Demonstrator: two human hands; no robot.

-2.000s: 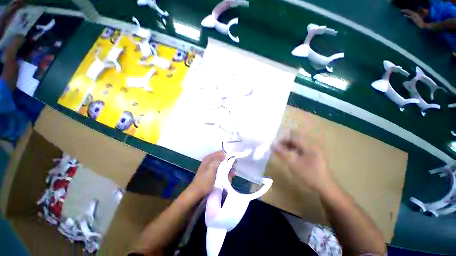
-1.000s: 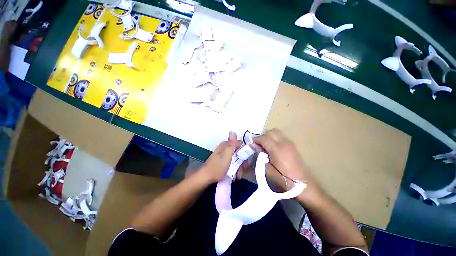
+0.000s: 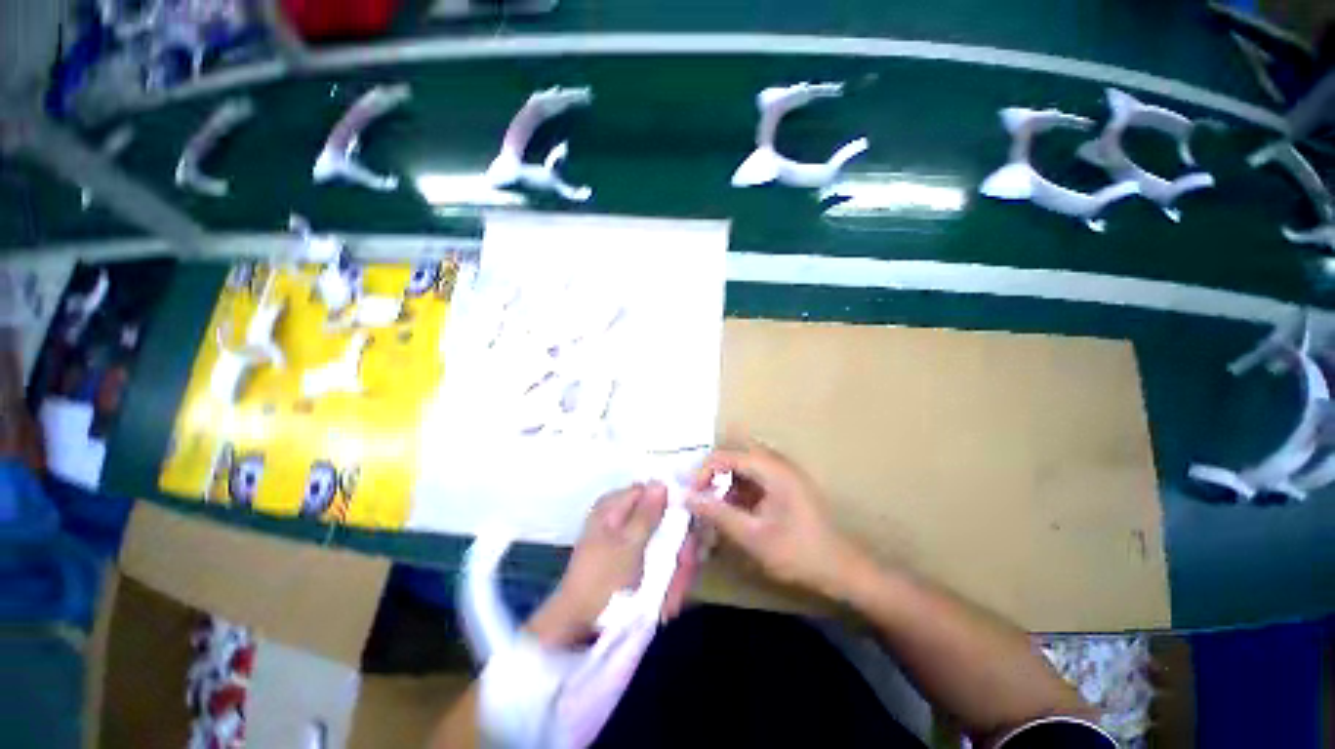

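A white headband with a pinkish inner face (image 3: 593, 680) hangs down toward me, its curved far end blurred over my left forearm. My left hand (image 3: 618, 544) is closed around its upper end. My right hand (image 3: 764, 512) holds a small white piece (image 3: 718, 483) in its fingertips against that end; the fingers hide the contact. A thin dark wire shows just above the fingertips. Small white and dark parts lie on the white sheet (image 3: 483, 468).
The brown cardboard mat (image 3: 952, 468) lies right of the white sheet. The yellow sheet (image 3: 388, 476) with white brackets lies left. Headbands stand spaced along the green belt (image 3: 659, 147); nested ones (image 3: 1296, 439) lie at the right edge. Open cartons (image 3: 249, 585) are below left.
The headband has swung from hanging at centre to the lower left, across my left forearm. Its ear bump and open arc now point left. The view has tilted up, showing more of the belt.
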